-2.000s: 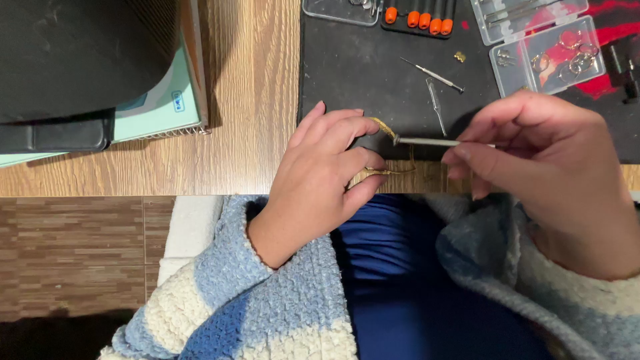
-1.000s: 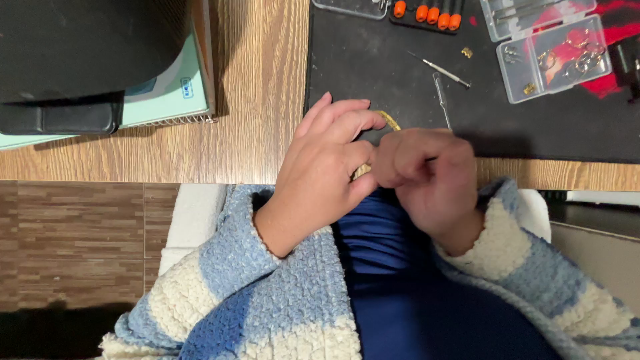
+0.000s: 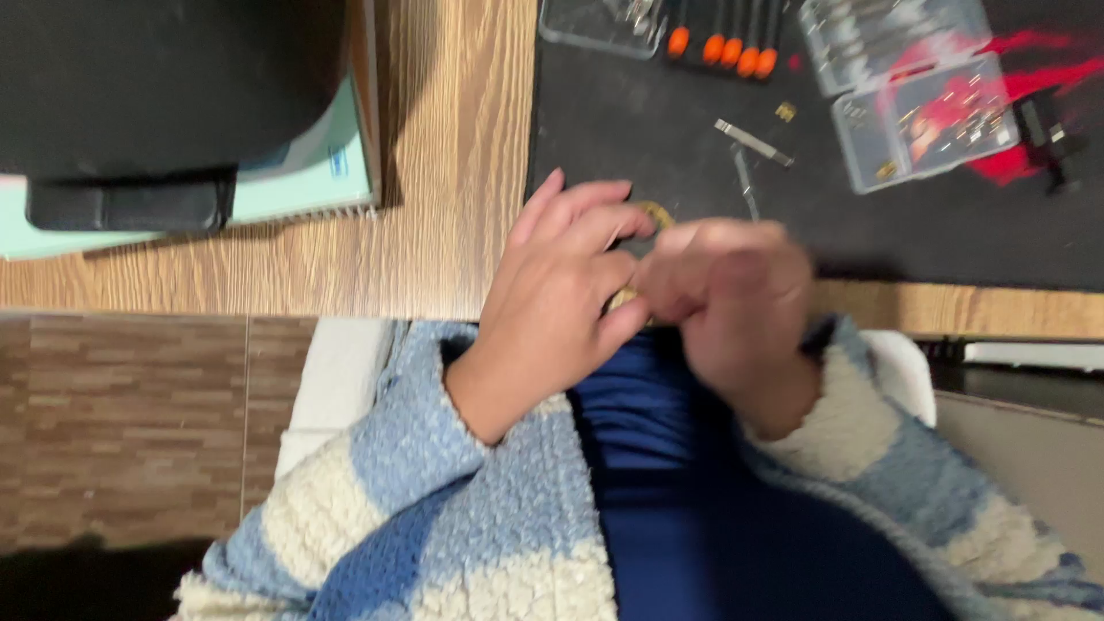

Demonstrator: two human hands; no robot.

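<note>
My left hand (image 3: 561,285), at the table's front edge, grips a gold-coloured watch or bracelet (image 3: 623,298) between thumb and fingers; part of its band shows beyond the fingertips. Against it is my right hand (image 3: 733,302), blurred and with curled fingers. Whether a tool sits inside those fingers is hidden. On the black mat beyond my hands lie a small metal tool (image 3: 754,143), a thin clear or metal piece (image 3: 745,183) and a small gold-coloured part (image 3: 785,112).
Orange-tipped screwdrivers (image 3: 731,52) lie at the mat's far side, by a clear tray (image 3: 595,39). An open clear plastic case (image 3: 927,121) holds small metal parts at the right. A teal spiral notebook (image 3: 302,185) sits under a black object (image 3: 164,86) at the left.
Two seconds ago my right hand held a thin metal tool against the gold-coloured piece; it has since come in to my left hand, fingers curled. My left hand keeps its grip.
</note>
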